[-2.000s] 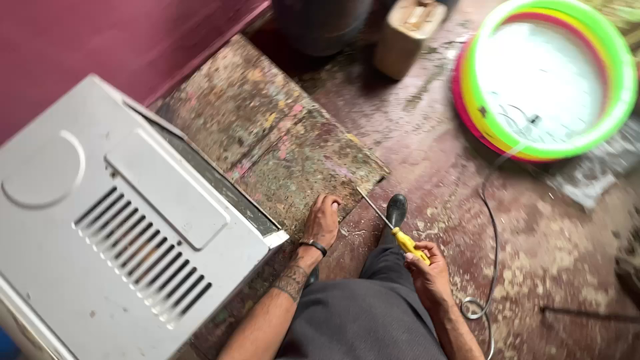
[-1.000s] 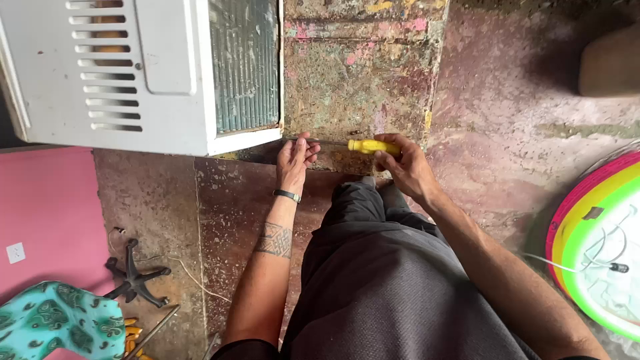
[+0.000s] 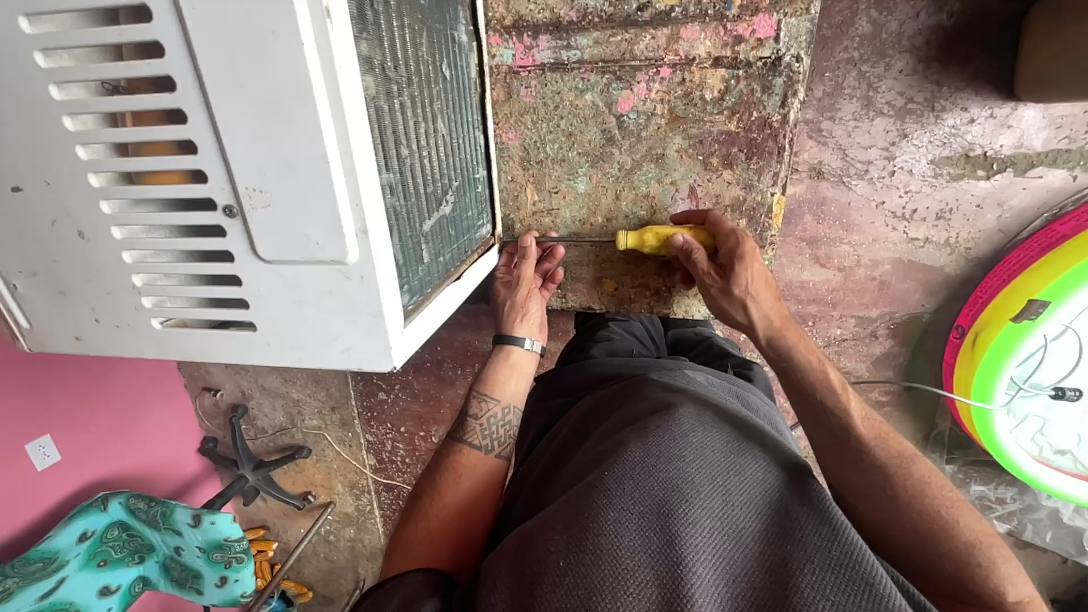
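My right hand (image 3: 731,268) holds a screwdriver by its yellow handle (image 3: 659,240). The metal shaft runs level to the left, and its tip is at the edge of a white metal-cased air conditioner (image 3: 297,297), near the corner of the finned coil (image 3: 425,144). My left hand (image 3: 525,285) has its thumb and fingers around the front part of the shaft, beside that corner. The exact contact of the tip is hidden. A paint-stained wooden board (image 3: 646,153) lies under the tool and both hands.
At the right stands a stack of pink, yellow and green rings (image 3: 977,340) with a cable. A tan container (image 3: 1054,51) is at top right. Lower left are a black chair base (image 3: 248,467), a teal patterned cloth (image 3: 127,552) and several corn cobs (image 3: 263,552).
The screwdriver, earlier held out away from the casing in my right hand, now reaches its edge. My left hand has come onto the shaft. The view has turned strongly.
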